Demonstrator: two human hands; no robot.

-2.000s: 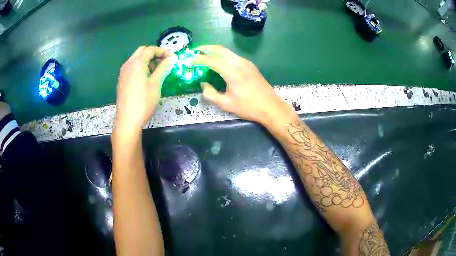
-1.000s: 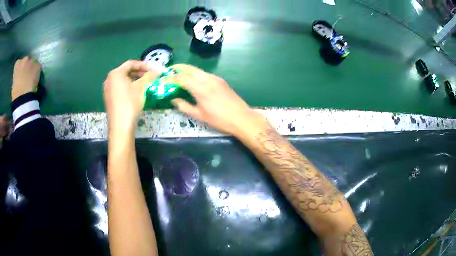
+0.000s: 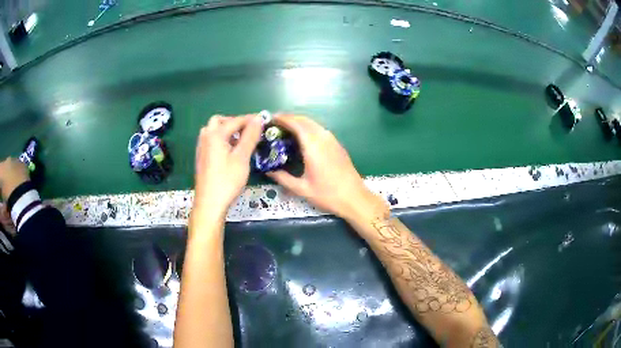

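A black round housing with a blue circuit board (image 3: 271,158) is between my hands over the green belt, its lights off. My right hand (image 3: 316,160) holds the housing around its right side, fingers at the top and thumb below. My left hand (image 3: 228,153) is at its upper left, fingertips pinched together near a small pale piece at the top; whether they grip it or a wire is unclear. A pale yellowish round spot shows on the board. The housing's left side and any cover half are hidden by my fingers.
On the green belt (image 3: 327,129), an opened unit (image 3: 146,153) lies left and another (image 3: 404,83) upper right, with more units at the far right. A speckled white edge strip (image 3: 422,193) borders the dark bench cover (image 3: 340,272). Another person's hand (image 3: 12,178) and striped cuff are at far left.
The green-lit unit in my hands is gone from them; an unlit blue-board unit is there now. An unlit open unit now lies to my left. The other units sit farther right or left in view.
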